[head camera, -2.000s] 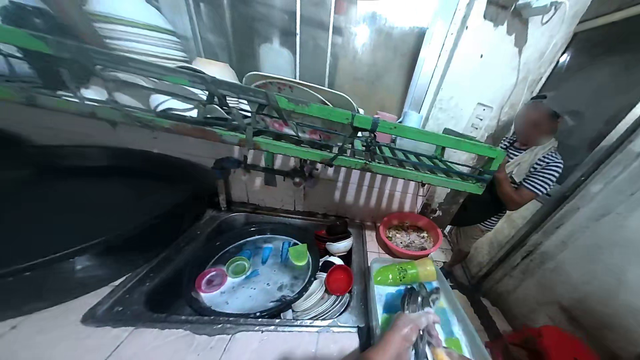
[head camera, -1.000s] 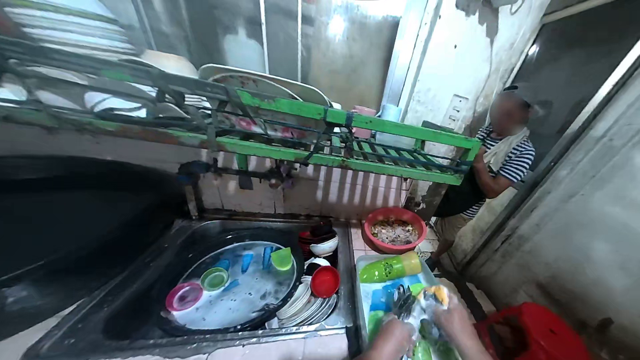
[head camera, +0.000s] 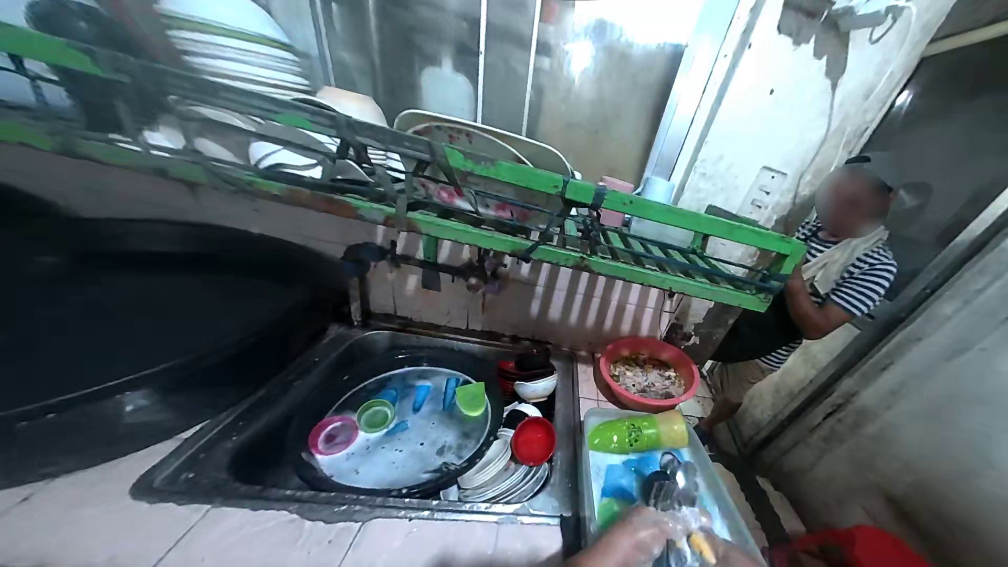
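Note:
At the lower right, my left hand closes on a bundle of metal spoons and forks, their heads pointing away from me. Close against it, my right hand presses a yellow sponge to the bundle; the frame's lower edge cuts it off. Both hands are over a pale plastic tray that holds soapy water, blue and green plastic pieces and a green bottle with a yellow end. In the sink, a round black basin holds suds, a pink cup and a green cup.
White plates and a red bowl sit beside the basin. A red basin of food scraps stands behind the tray. A green dish rack spans the wall above. At the right a person stands by it; something red is low down.
My right hand, apart from the left one second ago, is now against it at the bundle with the sponge. The view has shifted somewhat since the earlier frames.

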